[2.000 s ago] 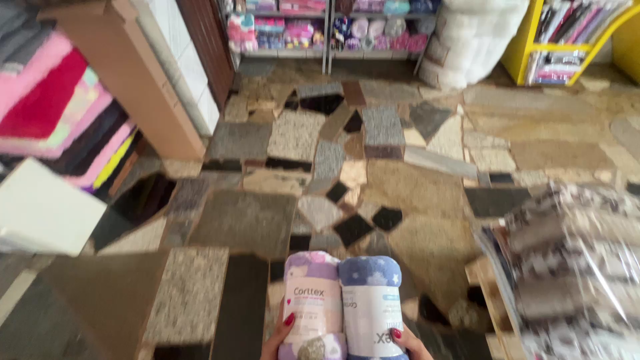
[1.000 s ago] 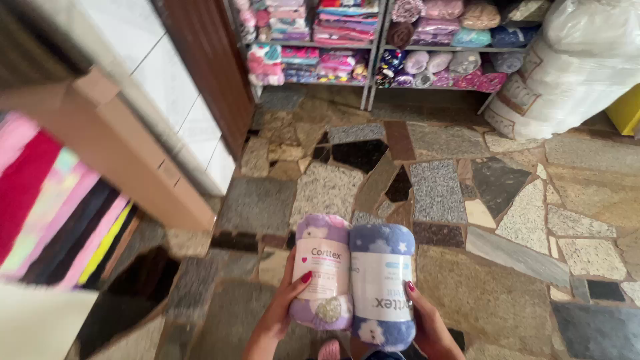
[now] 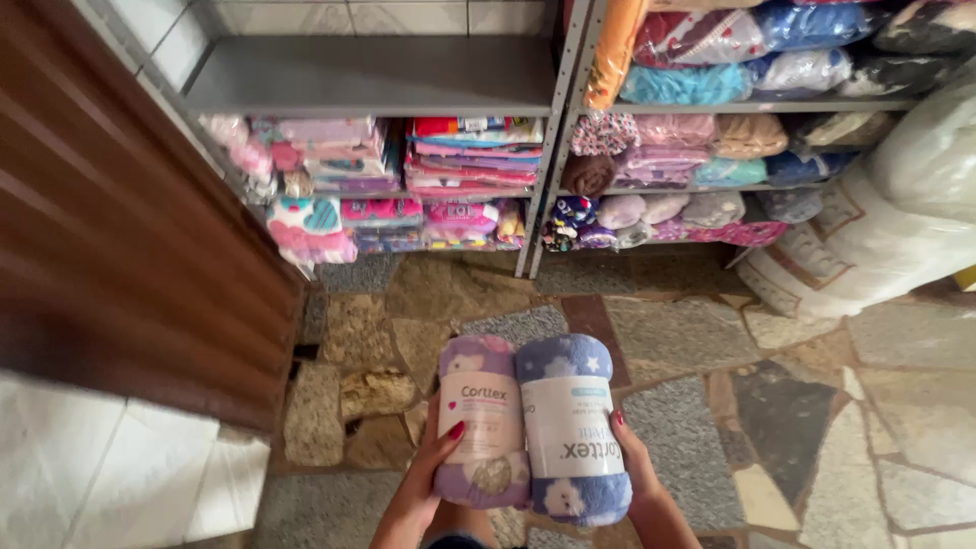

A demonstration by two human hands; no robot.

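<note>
Two rolled fleece blankets are held side by side, touching, low in the middle of the head view. My left hand grips the outer side of the lilac rolled blanket, its thumb over the paper band. The blue rolled blanket, patterned with white stars and clouds, has my right hand closed on its outer side. Both rolls wear printed paper bands, and the band on the blue one reads upside down. Most of the fingers are hidden behind the rolls.
Ahead stand grey metal shelves with folded, bagged textiles and rolled blankets. A brown wooden door is at the left. Large plastic-wrapped white bundles stand at the right. The floor is irregular stone paving.
The view has moved up close to the shelves. Both hands still hold the two rolls, which show higher in the picture than two seconds ago. The stack at the right has left the view.
</note>
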